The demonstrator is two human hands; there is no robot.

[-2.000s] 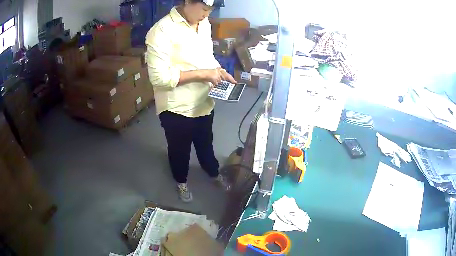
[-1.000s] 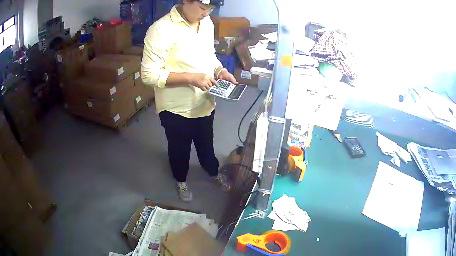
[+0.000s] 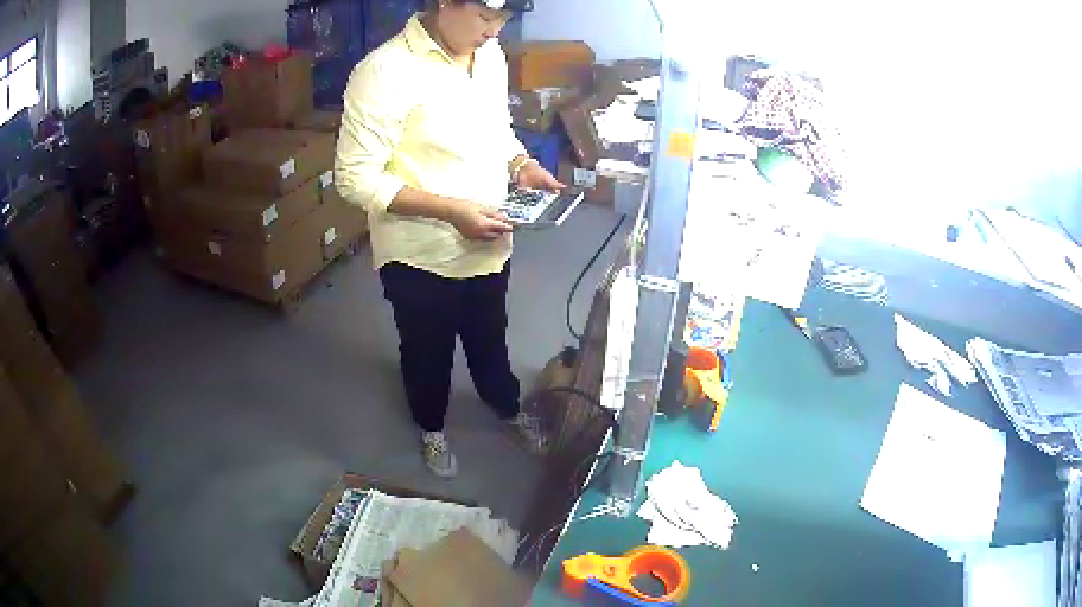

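Neither of my hands is in the picture. Nearest in front of me is a green-topped bench [image 3: 789,474]. An orange and blue tape dispenser [image 3: 627,576] lies at its near edge, and a second orange tape dispenser [image 3: 705,389] stands by the grey post. A crumpled white paper or rag [image 3: 686,506] lies between them. A white sheet [image 3: 935,468] lies flat on the right. A small black device [image 3: 840,350] lies further back, with a thin red and black marker or cutter [image 3: 796,320] beside it.
A person in a pale yellow shirt [image 3: 433,142] stands beyond the bench, holding a calculator [image 3: 542,208]. Taped cartons [image 3: 255,219] stand on a pallet at left. Newspaper [image 3: 398,540] and a cardboard sheet [image 3: 457,572] lie over an open carton at bottom. A grey post [image 3: 655,273] rises at the bench edge.
The other person's hand has moved from the calculator's keys to its near edge, and the calculator is tilted flatter. The things on the bench have not moved.
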